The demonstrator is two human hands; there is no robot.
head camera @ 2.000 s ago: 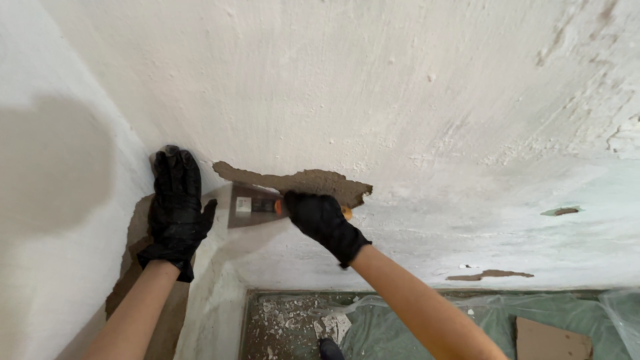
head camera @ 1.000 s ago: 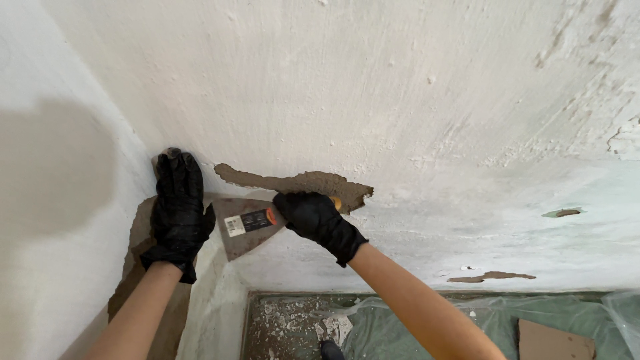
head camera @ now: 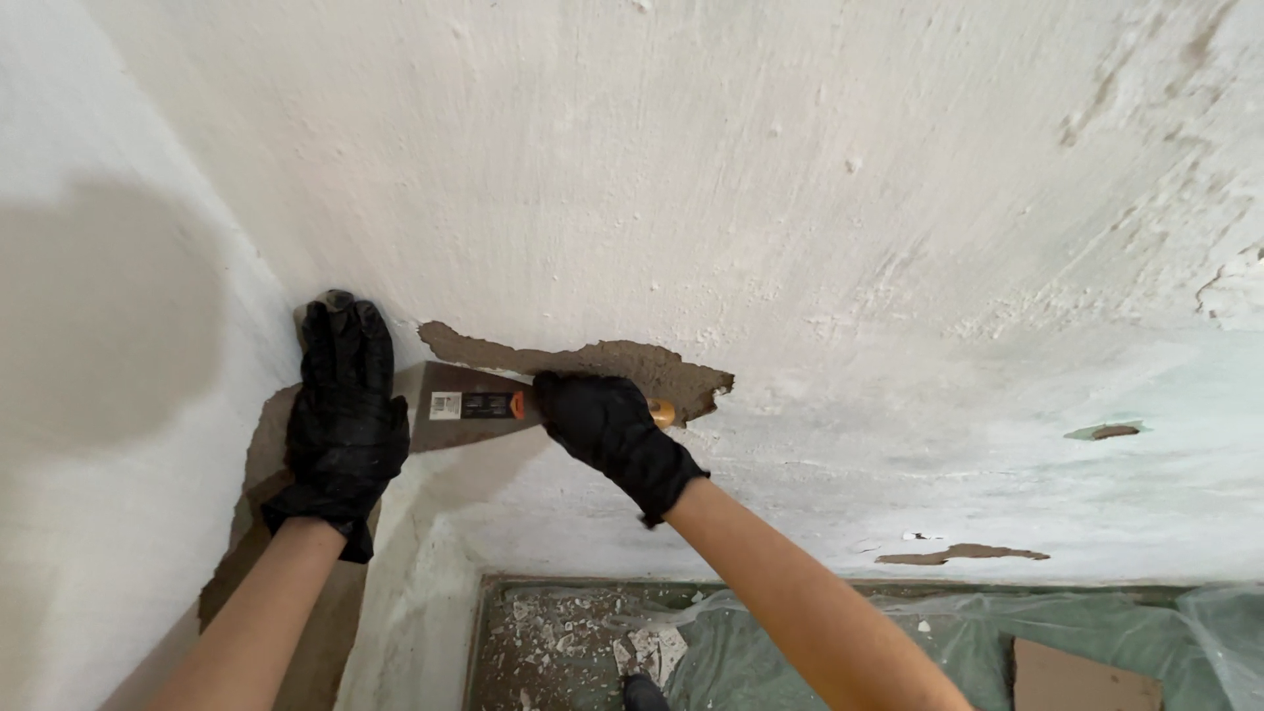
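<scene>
My right hand (head camera: 617, 434), in a black glove, grips a putty knife (head camera: 469, 407) with a wide metal blade that bears a label; the butt of its yellow handle shows past my fist. The blade points left and lies at the wall just below a bare brown patch (head camera: 681, 380) in the white paint. My left hand (head camera: 346, 425), also black-gloved, rests flat with fingers together by the wall corner, left of the blade's edge. Beneath it a bare brown strip (head camera: 262, 509) runs down the corner.
Paint flakes (head camera: 553, 642) litter the floor at the bottom. Clear plastic sheeting (head camera: 760, 657) covers the floor further right, with a brown board (head camera: 1081, 681) at the lower right. Smaller bare patches (head camera: 963, 555) mark the lower wall. A dark shoe tip (head camera: 644, 693) shows at the bottom edge.
The putty knife's blade has turned; a second ago it was angled down to the left, and now it points nearly straight left. My left hand has stayed in about the same place.
</scene>
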